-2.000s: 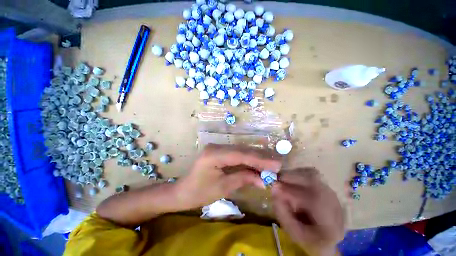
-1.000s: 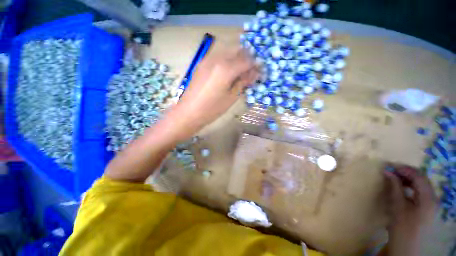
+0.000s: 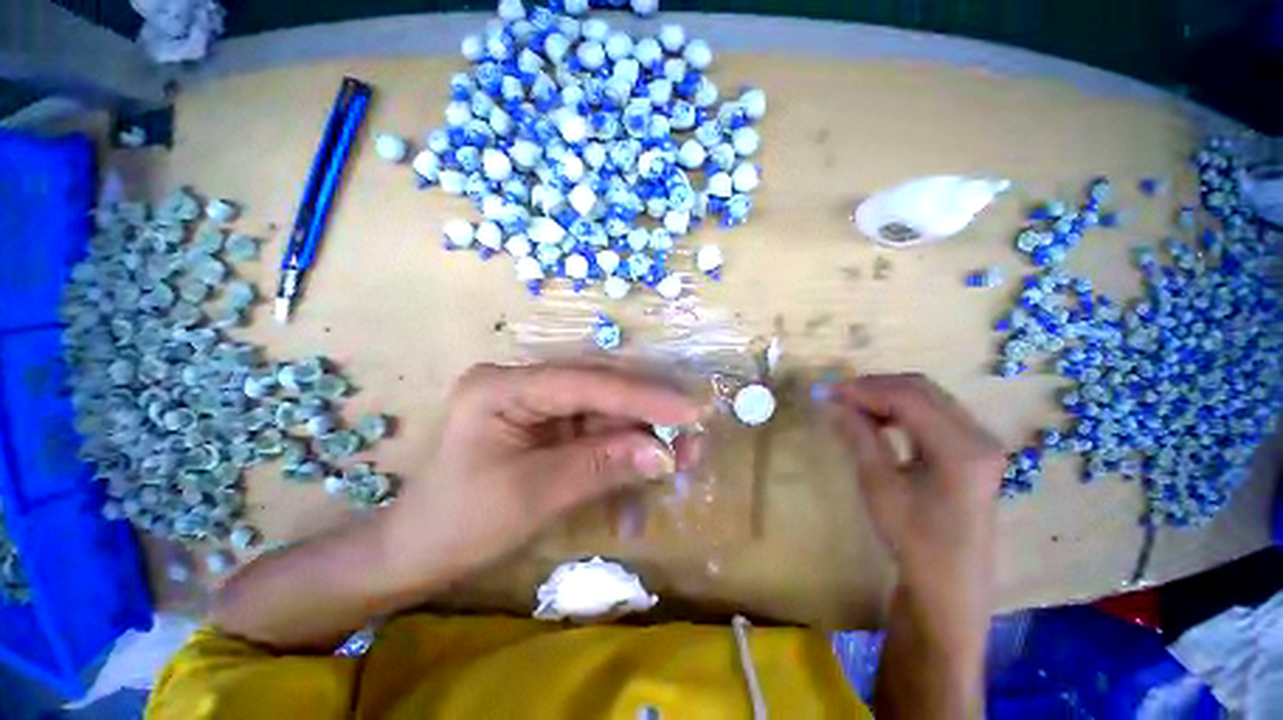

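My left hand (image 3: 563, 436) is at the centre, its thumb and fingers pinched on a small pale cap (image 3: 664, 436), mostly hidden by the fingers. My right hand (image 3: 922, 450) is to its right, fingertips pinched on a small blue-and-white base (image 3: 823, 393). The hands are apart. A flat white disc (image 3: 754, 405) lies between them on the board. Pale caps (image 3: 183, 352) lie in a heap at left, blue-and-white bases (image 3: 1182, 380) in a heap at right, and assembled pieces (image 3: 598, 141) in a heap at top centre. One assembled piece (image 3: 607, 332) lies alone below that heap.
A dark-blue craft knife or pen (image 3: 324, 197) lies between the left and top heaps. A white spoon-shaped dish (image 3: 932, 208) is at upper right. A crumpled tissue (image 3: 594, 589) is at the board's near edge. A blue tub (image 3: 64, 408) stands far left. Shiny clear plastic (image 3: 549, 333) covers the centre.
My left hand has come back from the top heap to the centre and now pinches a cap. My right hand has moved in from the right heap with a base. The view has swung back rightward.
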